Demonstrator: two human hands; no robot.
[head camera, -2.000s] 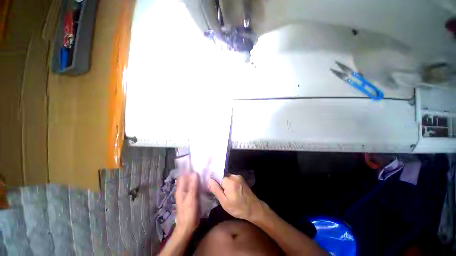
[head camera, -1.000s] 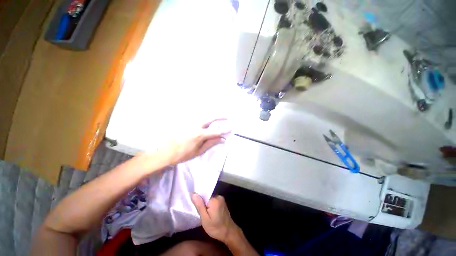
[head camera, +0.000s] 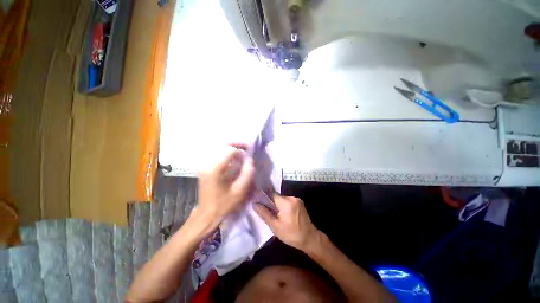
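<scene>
A pale lilac satiny fabric piece (head camera: 270, 168) hangs over the table's front edge, its upper end lying on the white table below the needle area. Its upper part is partly folded and bleached by the lamp. My left hand (head camera: 228, 180) is bare and pinches the fabric at the table edge; it is slightly blurred. My right hand (head camera: 288, 220) is bare and grips the right edge of the fabric just below the table edge. The presser foot and needle area (head camera: 285, 62) of the sewing machine is above, beside bright glare. Whether the fabric reaches under the foot cannot be told.
Blue-handled thread snips (head camera: 427, 102) lie right of the needle. A grey tool tray (head camera: 105, 50) stands on cardboard (head camera: 97, 142) at the left. Crumpled patterned cloth (head camera: 207, 251) is below the table's left part. A blue plastic item (head camera: 404, 285) is at the lower right.
The view has swung back so the table edge is level. My left hand has moved down from the table top to its edge. The fabric is now folded and bunched between my hands.
</scene>
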